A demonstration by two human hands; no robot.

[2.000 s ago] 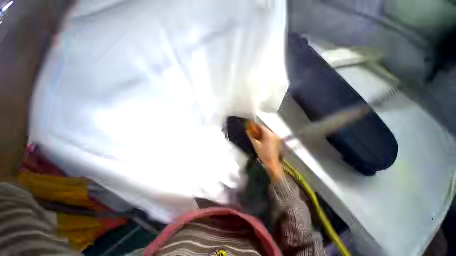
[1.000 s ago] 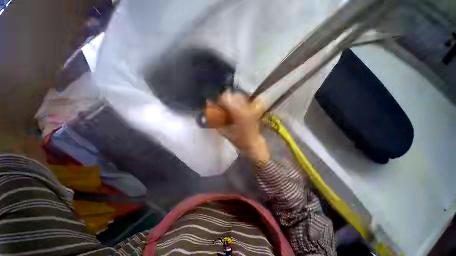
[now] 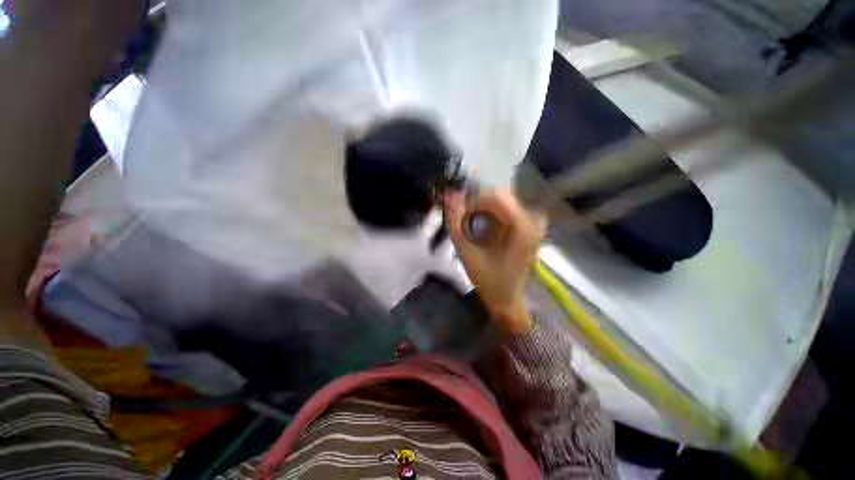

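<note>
My right hand is closed around the knob-ended handle of the steam iron. The iron's dark body lies over the white garment, which hangs in front of me and is blurred. I cannot tell whether the iron touches the cloth. A grey-beige hose pair runs from near my hand to the upper right, blurred. The yellow hose trails down to the lower right. My left hand does not show; only a striped sleeve is at the lower left.
The navy padded sleeve buck stands over the white ironing table on the right. Mustard garments and a pale blue one are at the lower left. A dark, blurred thing is below the iron.
The iron and my right hand have shifted right since the last earlier frame, and the handle's knob now faces me. The white garment hangs wider again, overlapping the navy pad's upper left side.
</note>
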